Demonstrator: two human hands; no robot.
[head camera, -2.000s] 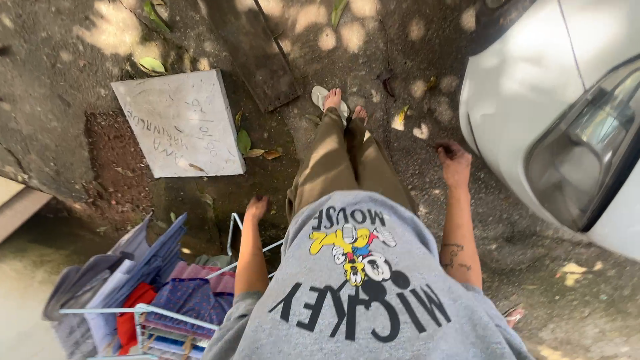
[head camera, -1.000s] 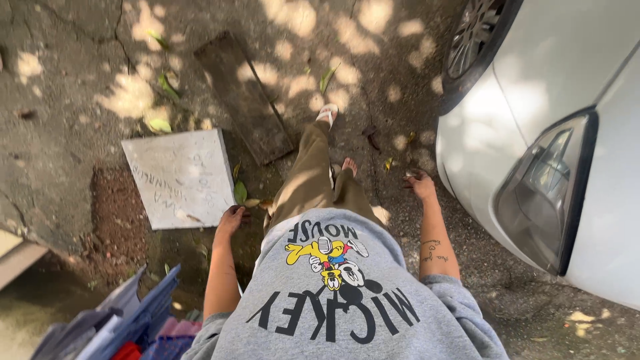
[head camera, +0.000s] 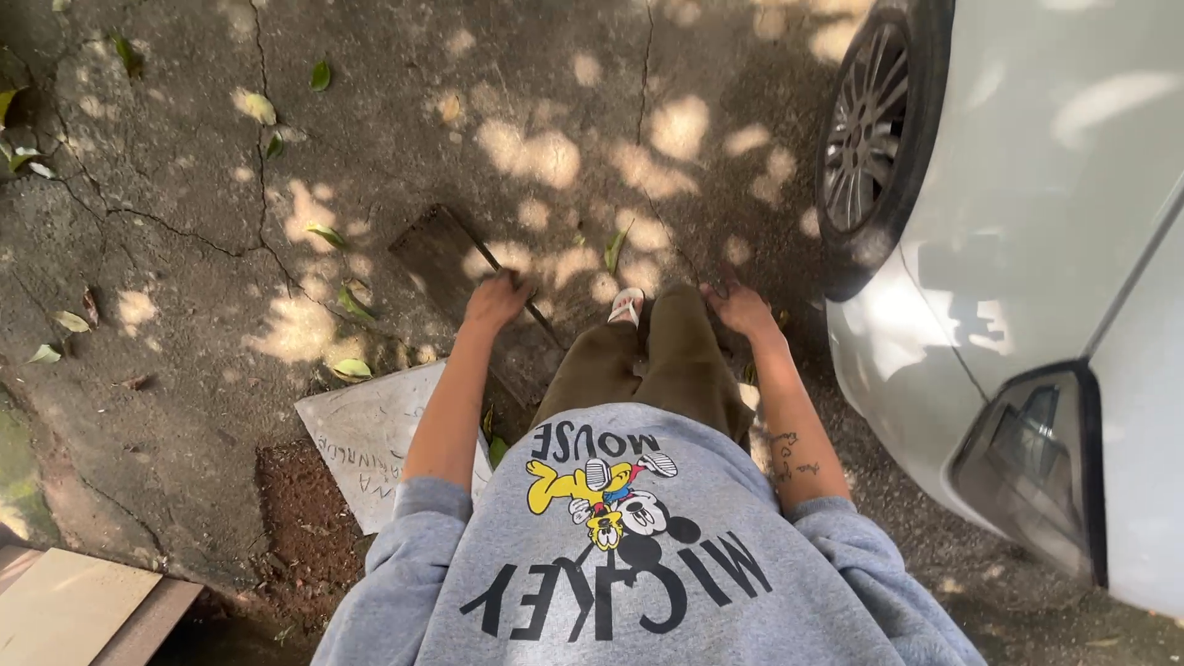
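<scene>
My left hand (head camera: 499, 298) hangs over the edge of a dark wooden board (head camera: 430, 254) that lies on the cracked concrete; whether it touches the board cannot be told. My right hand (head camera: 737, 303) hangs beside my trousered knee, fingers apart, with nothing seen in it. Below my left hand lies a pale square slab (head camera: 356, 407) with scratched writing, partly behind my forearm. One foot in a white flip-flop (head camera: 627, 305) shows between the hands; the other foot is hidden.
A parked white car (head camera: 1017, 231) with its wheel (head camera: 865, 129) stands close on the right. Bare reddish soil (head camera: 310, 523) borders the slab. Flat boards (head camera: 83, 606) lie at the lower left. Cracks and fallen leaves (head camera: 351, 370) mark the ground.
The view has moved forward along the ground. The folded fabrics and rack at the lower left have left the view, and more of the car's wheel shows.
</scene>
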